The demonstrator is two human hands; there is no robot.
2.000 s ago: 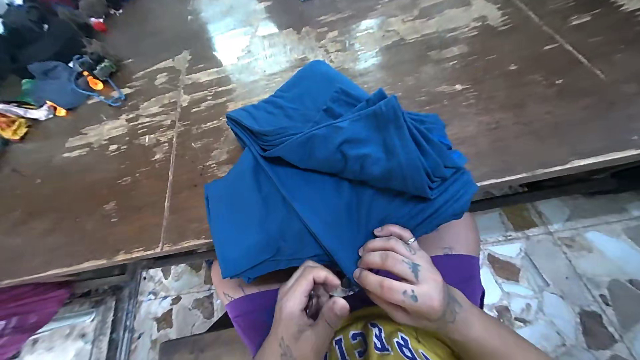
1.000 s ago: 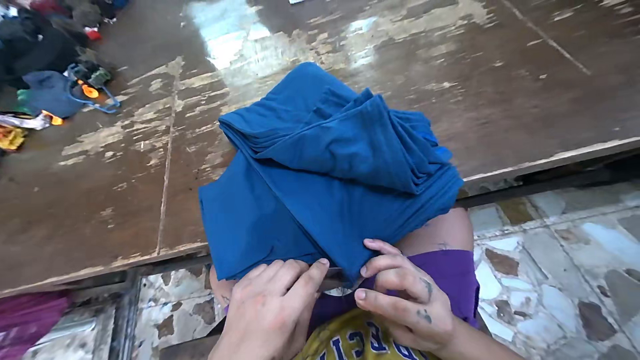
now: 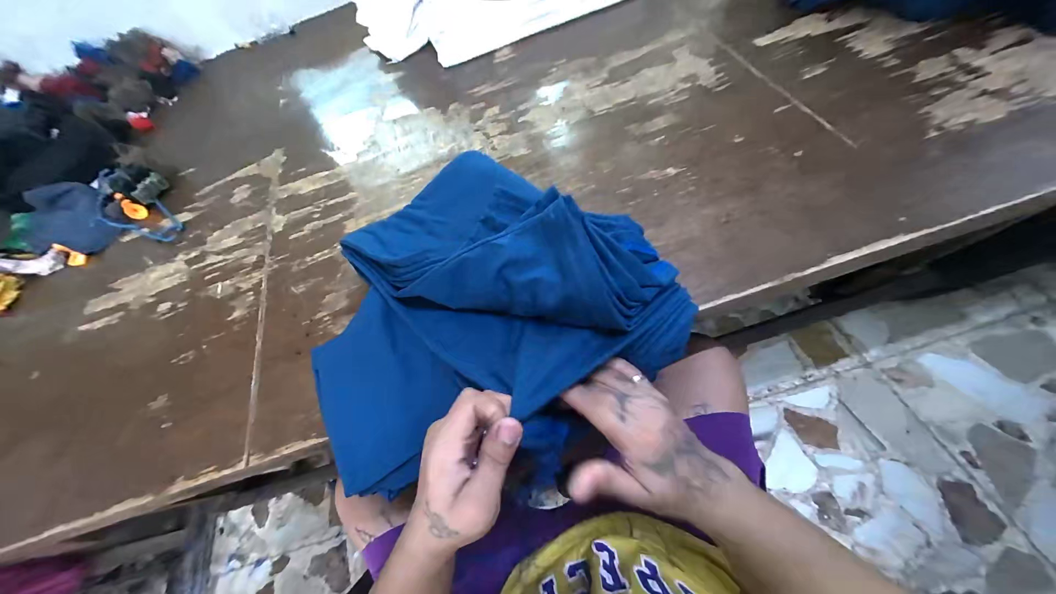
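Note:
A pile of folded blue fabric point(image 3: 528, 280) lies across the edge of the worn wooden table and over the person's lap. My left hand point(image 3: 472, 462) is closed at the near corner of the cloth, its thumb against the curled fingers, and pinches the fabric edge there. My right hand point(image 3: 643, 437) lies to the right of that corner, thumb spread, with its fingertips partly hidden under the cloth's near edge. A ring is on one finger of the right hand. Between the hands, a darker blue piece hangs below the corner.
Mixed cloth scraps point(image 3: 74, 140) and a blue cord loop with orange pieces lie at the table's left. White material point(image 3: 487, 25) is at the far edge, dark blue cloth point(image 3: 932, 8) at the far right. The table's front edge point(image 3: 874, 247) runs above a stone-patterned floor point(image 3: 924, 429).
The right hand has moved from gripping the near edge to lying with its thumb spread and fingers under the cloth. The left hand has turned and closed at the near corner.

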